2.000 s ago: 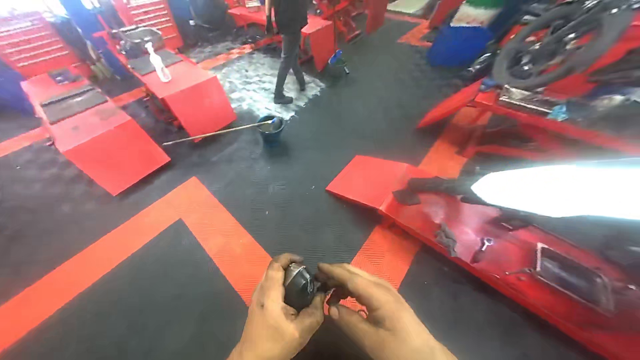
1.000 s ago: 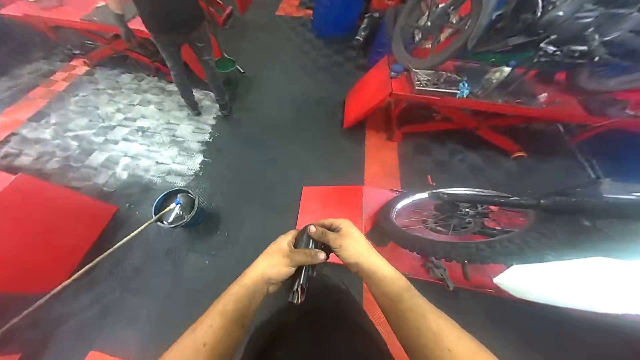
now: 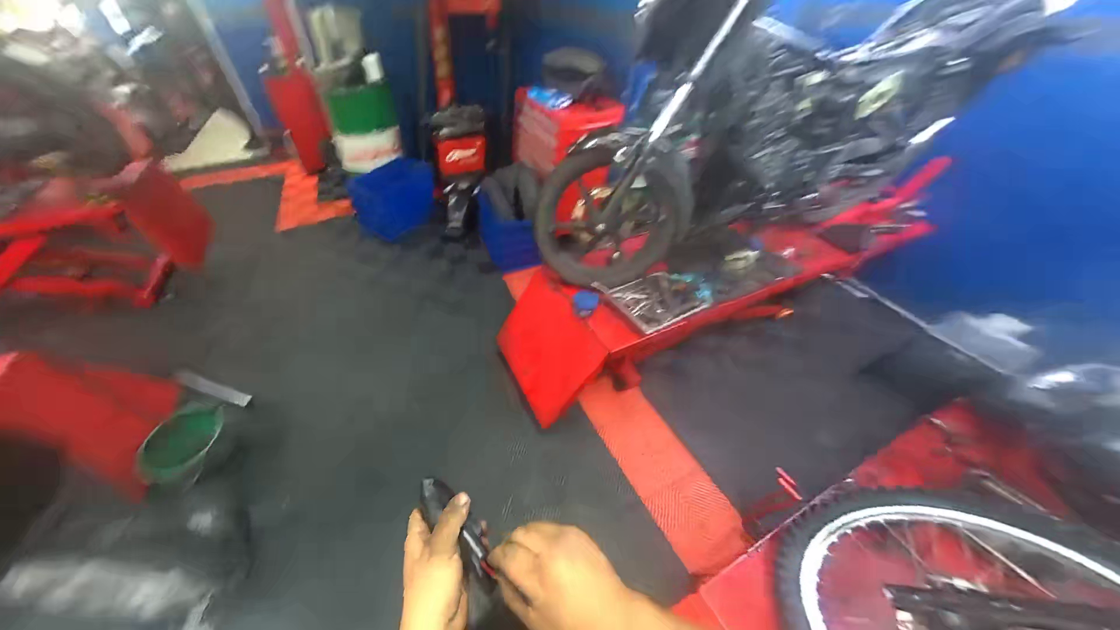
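My left hand (image 3: pixel 435 560) is closed on a small dark part (image 3: pixel 455 529), its thumb lying along the part's upper face. The part is long and narrow and tilts down to the right; what exactly it is cannot be told. My right hand (image 3: pixel 547 569) is beside it on the right, fingers bent and fingertips at the part's lower end, where a bit of red shows. Whether the right fingers grip the part or only touch it is not plain. Both hands are low in the view, above the dark floor.
A motorcycle (image 3: pixel 770 131) stands on a red lift (image 3: pixel 556 350) with a metal tray of tools (image 3: pixel 656 302). At lower right a spoked wheel (image 3: pixel 809 560) lies over another red platform. Blue bins (image 3: pixel 391 199) stand farther back; a green bucket (image 3: pixel 179 446) is at left.
The view has swung far to the right, toward the motorcycle on the lift. The blue bucket with the pole and the standing person are out of view. The dark part is still at my hands.
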